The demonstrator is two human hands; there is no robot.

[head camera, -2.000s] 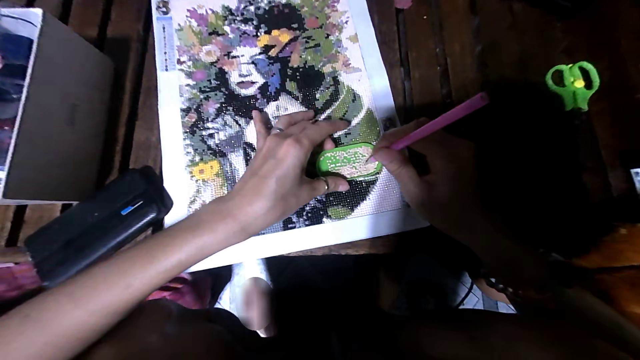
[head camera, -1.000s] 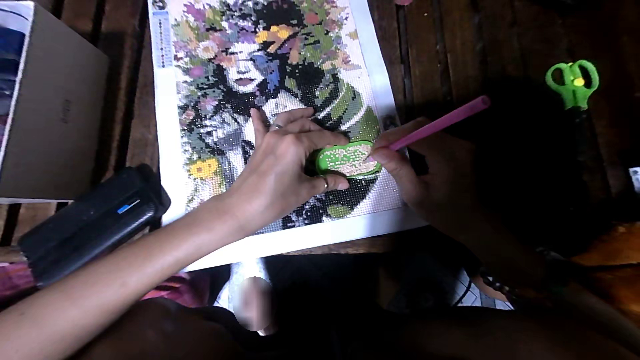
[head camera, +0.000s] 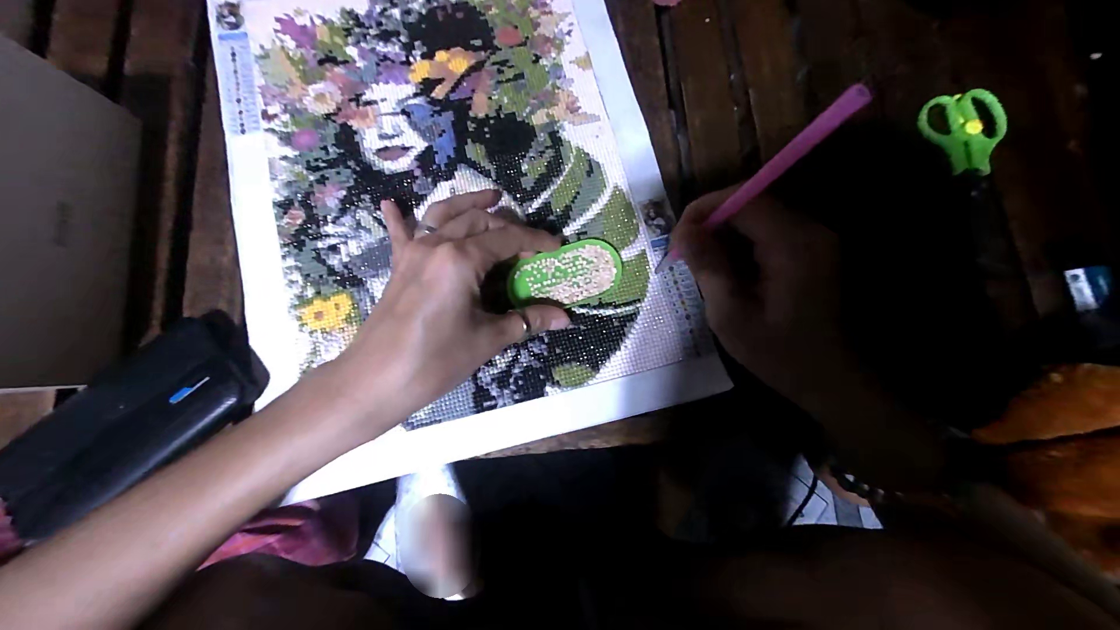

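A diamond painting canvas (head camera: 604, 350) with a woman's face and flowers lies on a dark slatted wooden table. My left hand (head camera: 446, 280) rests on it, thumb and fingers around a small green tray (head camera: 567, 273) of pale beads. In my right hand (head camera: 744, 254), which is in shadow at the canvas's right edge, is a pink applicator pen (head camera: 787, 157). The pen's tip is just right of the tray, over the printed margin, apart from the beads. Whether a bead sits on the tip cannot be seen.
Green-handled scissors (head camera: 964, 129) lie at the upper right. A black case (head camera: 149, 420) is beside the canvas's lower left corner, under my left forearm. Behind it stands a grey box (head camera: 66, 219). A small blue and white item (head camera: 1088, 289) is at the far right.
My right hand and the pen have moved right, away from the green tray, where the tip was among the beads. My left hand still holds the tray in place.
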